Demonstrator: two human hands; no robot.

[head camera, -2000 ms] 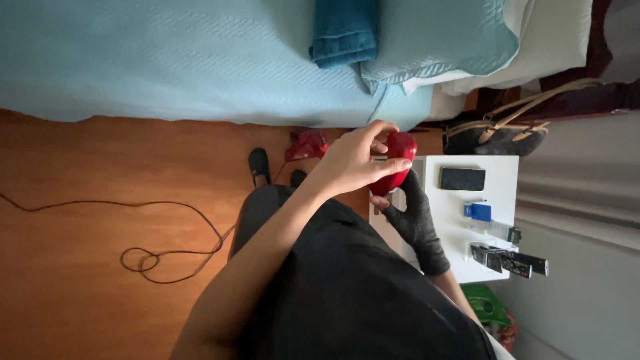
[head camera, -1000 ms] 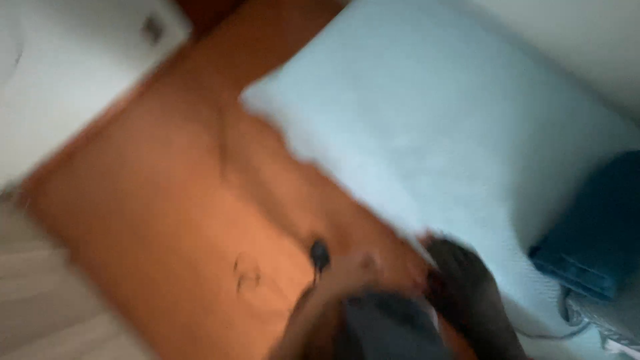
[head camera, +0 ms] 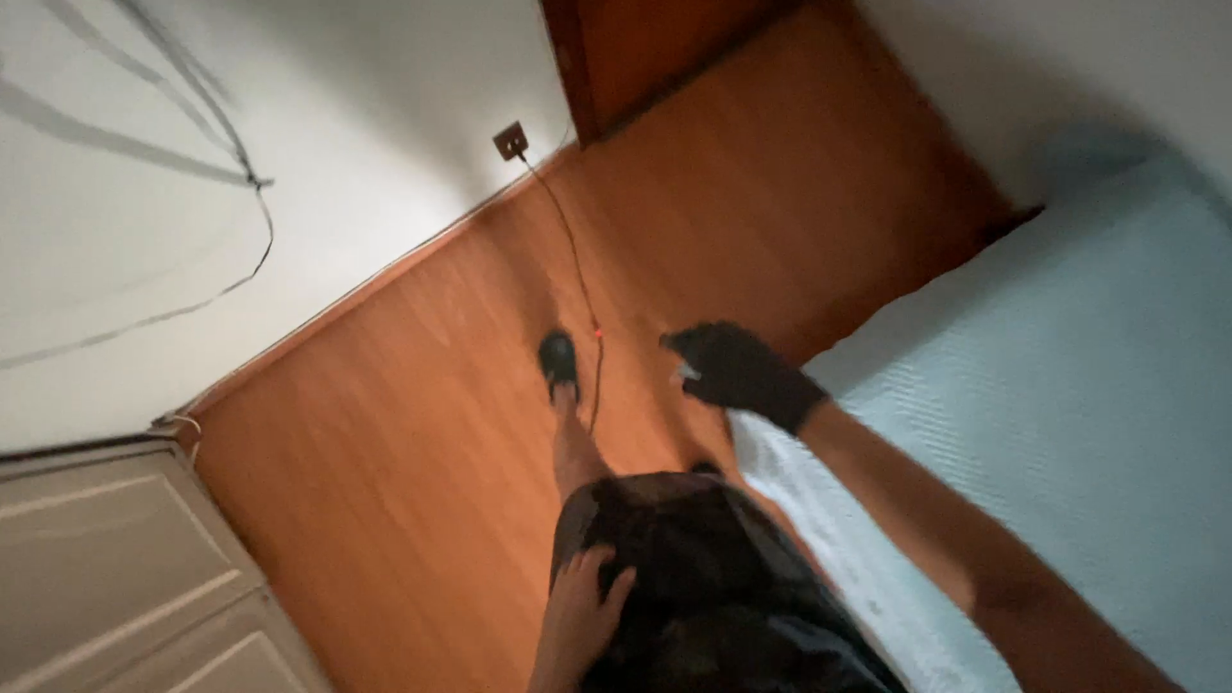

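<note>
My left hand (head camera: 589,597) is bare, its fingers somewhat spread against the front of my black shorts (head camera: 674,549); nothing shows in it. My right hand (head camera: 739,373) wears a dark glove and hovers over the wooden floor beside the bed's edge, fingers curled. A small pale patch shows at its fingertips; whether that is a held thing or bare skin is unclear. Beneath and ahead of my hands, a dark shoe (head camera: 558,358) is on my left foot. The other shoe (head camera: 705,469) is mostly hidden by my shorts.
A cable (head camera: 576,252) with a small red light runs across the floor (head camera: 414,433) from a wall socket (head camera: 511,141). A bed with a light blue cover (head camera: 1039,385) fills the right side. A paneled cabinet (head camera: 115,568) stands at lower left, and a dark wooden door (head camera: 664,58) at the top.
The view has swung from the bedside table to the socket wall. My hands, together on a red object two seconds ago, are now apart, and that object is out of sight.
</note>
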